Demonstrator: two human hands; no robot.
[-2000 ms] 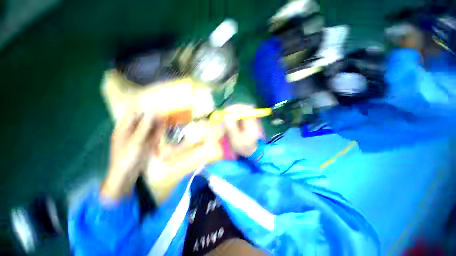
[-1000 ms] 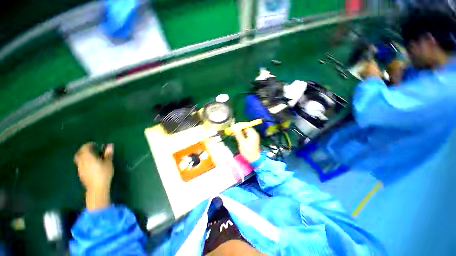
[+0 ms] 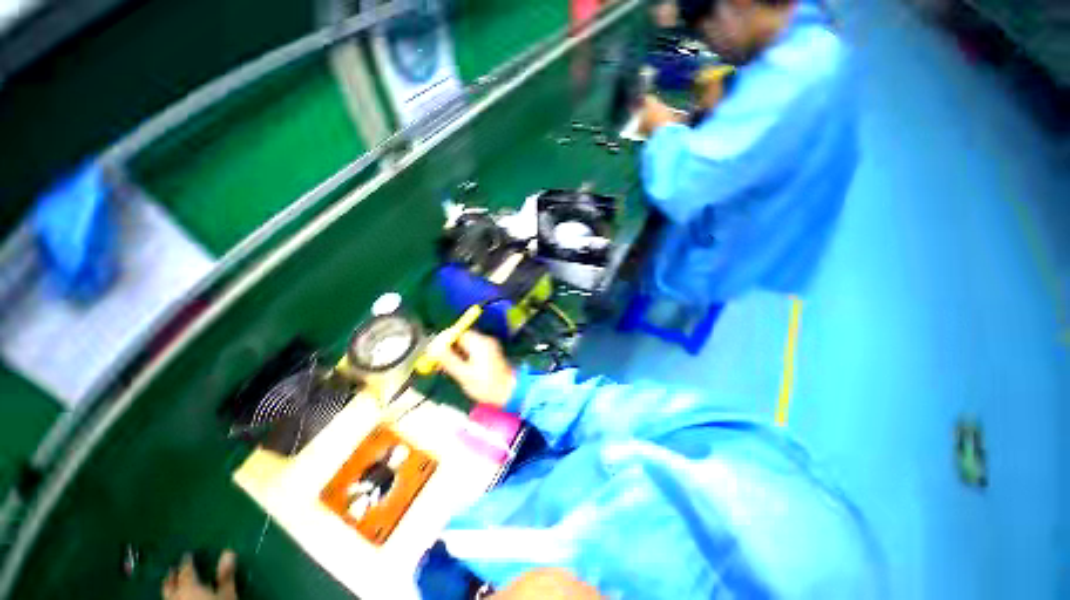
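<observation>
My right hand (image 3: 479, 368) is closed around the yellow handle of a soldering iron (image 3: 448, 340), beside the round metal tin (image 3: 385, 342). The iron's tip end is too blurred to make out. An orange-brown square fixture (image 3: 342, 478) lies on the pale board (image 3: 451, 478), with a small dark and silvery piece (image 3: 378, 476) at its middle. My left hand (image 3: 202, 580) is over the green bench left of the board, cut off by the bottom edge. Its thumb and fingers look apart, but whether it holds anything is not clear.
A round-grilled fan (image 3: 288, 404) stands at the board's far edge. A pink block (image 3: 491, 431) lies by my right wrist. Beyond are a blue box (image 3: 475, 295) and a square black fan (image 3: 575, 234). A person in a blue smock (image 3: 751, 164) works farther along the bench (image 3: 452, 158).
The view has swung right, so the board sits lower left. My left hand left the fixture, moved out over the bench and is now at the bottom edge. My right hand still holds the iron.
</observation>
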